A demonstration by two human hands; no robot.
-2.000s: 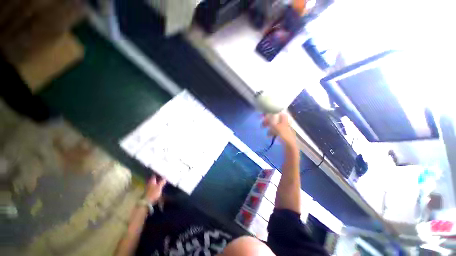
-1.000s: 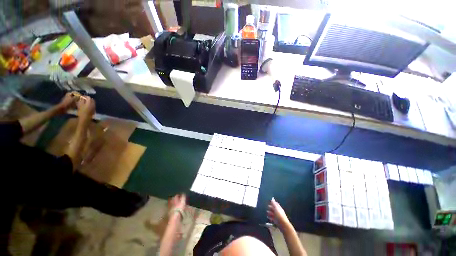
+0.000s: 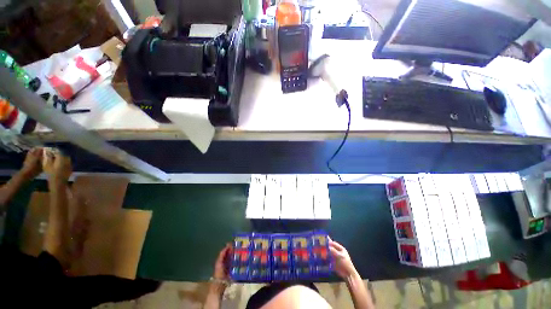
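My left hand and my right hand hold the two ends of a row of small product boxes at the bench's front edge. The row's blue, red and yellow printed faces are turned up. Just behind it, the remaining block of small boxes sits on the green bench with white faces up. A larger block of boxes stands to the right, with red printed faces on its left side.
The raised desk holds a label printer, handheld terminal, scanner, keyboard, mouse and monitor. Another person's hands are above brown cardboard at left. A scale display is far right.
My hands were apart and empty at the block's front; now they hold a row of its boxes, turned printed faces up. The block left behind is smaller. Earlier, my right hand was at the scanner.
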